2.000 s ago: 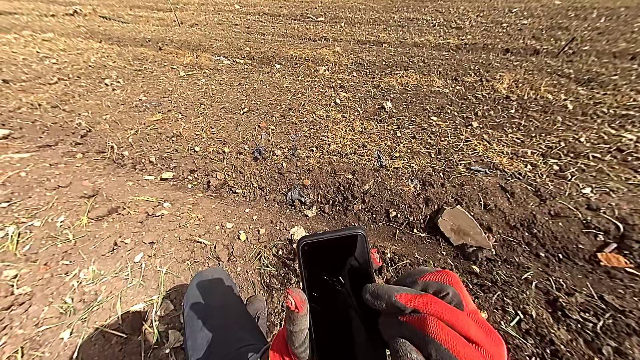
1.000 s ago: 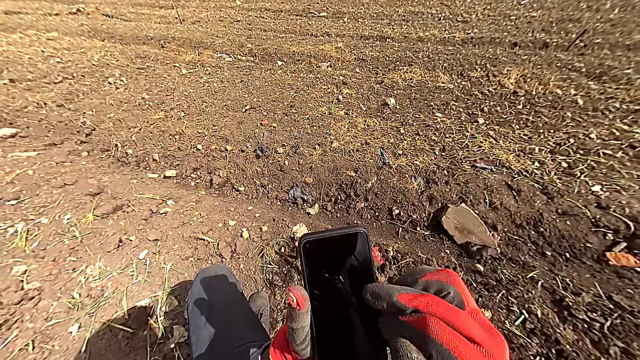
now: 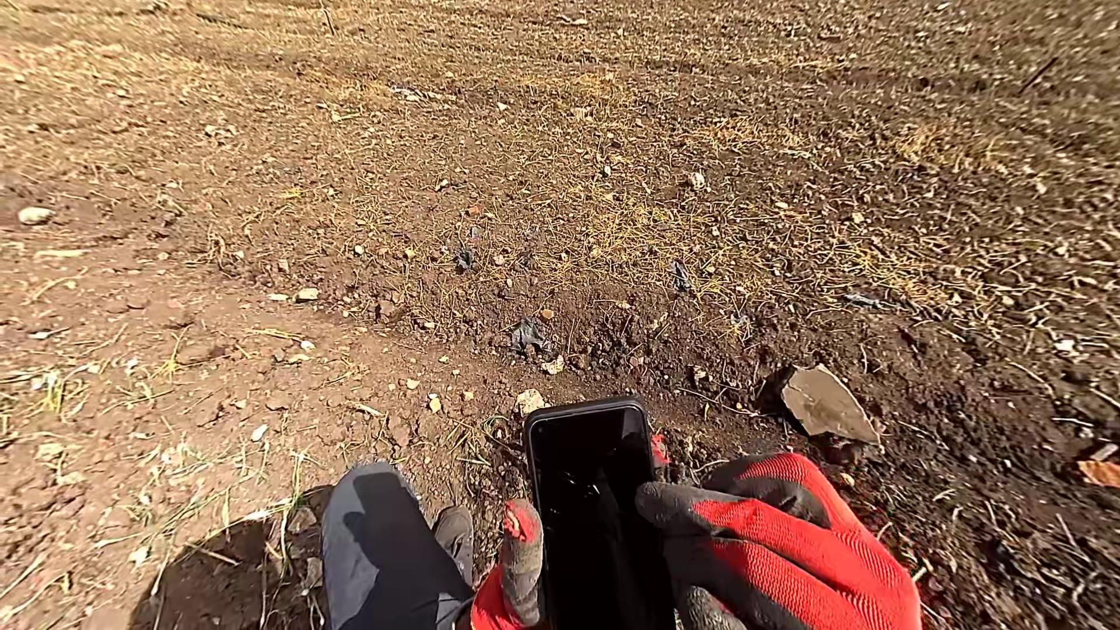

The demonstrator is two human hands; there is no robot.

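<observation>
A smartphone in a black case [image 3: 599, 516] stands upright at the bottom centre, its screen dark with faint reflections. My left hand [image 3: 516, 564], in a red and grey work glove, grips it; the thumb lies along the left edge and a red fingertip shows at the right edge. The palm is hidden behind the phone. My right hand [image 3: 779, 542], in a matching glove, is at the phone's right side with its fingers bent and the index fingertip over the screen's right edge. Whether that fingertip touches the glass, I cannot tell.
My trouser-clad knee [image 3: 389, 547] and a shoe [image 3: 455, 535] are left of the phone. Bare soil [image 3: 219, 350] with straw and small stones spreads around. A flat stone slab [image 3: 827, 404] lies beyond my right hand, and an orange fragment [image 3: 1098, 472] at the far right.
</observation>
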